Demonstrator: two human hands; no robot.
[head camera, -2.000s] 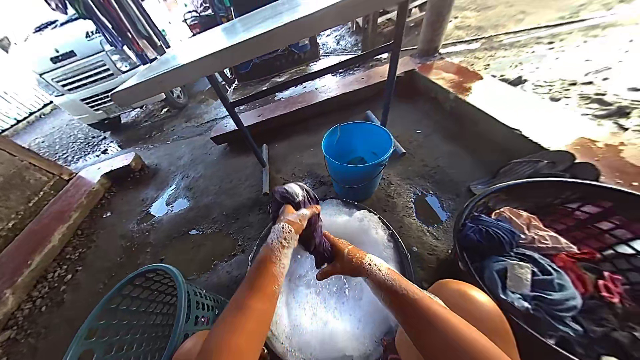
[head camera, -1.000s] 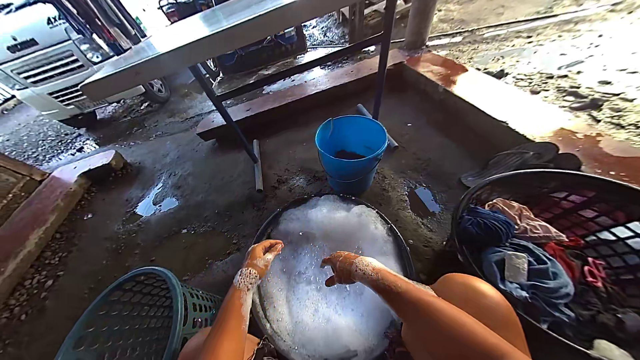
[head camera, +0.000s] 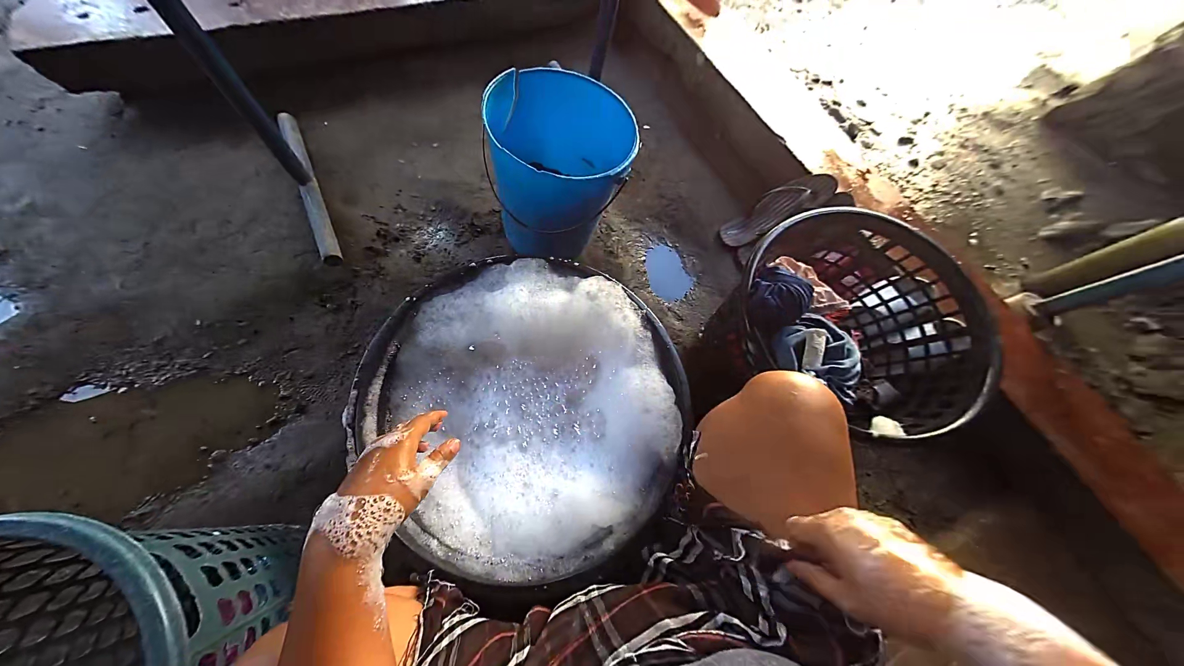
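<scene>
My left hand (head camera: 398, 467), wet and coated with suds at the wrist, hovers empty over the left edge of a round dark basin (head camera: 680, 370). White soap foam (head camera: 546, 398) covers the basin's contents, and anything below it is hidden. My right hand (head camera: 856, 560) is beside my right knee, above the plaid cloth (head camera: 647, 620) on my lap; its fingers are bent and partly blurred, with nothing visible in them. A blue plastic bucket (head camera: 555, 208) stands just beyond the basin, with something dark inside.
A dark openwork basket (head camera: 985, 370) with clothes (head camera: 819, 347) stands at right, slippers (head camera: 777, 213) behind it. At lower left is a green plastic basket (head camera: 231, 573). A table leg (head camera: 231, 88) with a floor bar (head camera: 310, 190) is at upper left; puddles (head camera: 668, 271) lie on the ground.
Two seconds ago both hands held a dark wet cloth above the foam; a second ago they were apart and empty. Since then my right hand has moved right, off the basin. The view has shifted.
</scene>
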